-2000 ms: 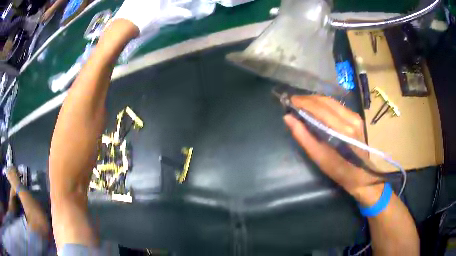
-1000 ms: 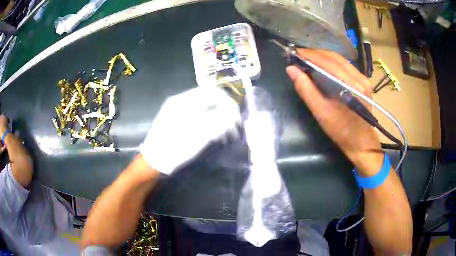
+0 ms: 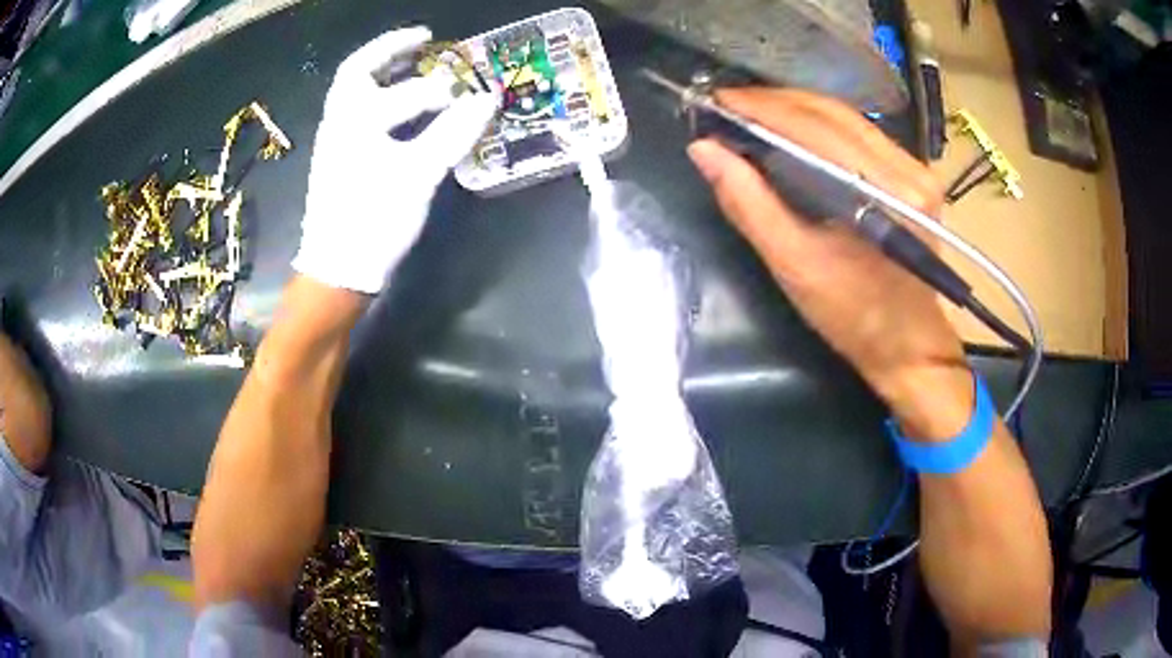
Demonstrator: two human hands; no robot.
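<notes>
A white open socket housing with a green circuit board inside lies tilted on the dark mat. Its white cord runs toward me in a clear plastic bag. My left hand, in a white glove, is at the housing's left side. A brass contact piece with dark leads shows between its thumb and fingers, at the housing's edge. My bare right hand holds a soldering iron like a pen. Its tip points left, right of the housing and apart from it.
A tangled pile of brass strips lies at left. A translucent hood is at the top. A cardboard tray at right holds a brass piece, a dark tool and a black block. Brass stock is below the bench edge. A person's arm shows far left.
The housing and bagged cord have come onto the mat from out of view. Since one second ago, the housing has shifted up-left and tilted, and my left hand has moved from its near edge to its left side.
</notes>
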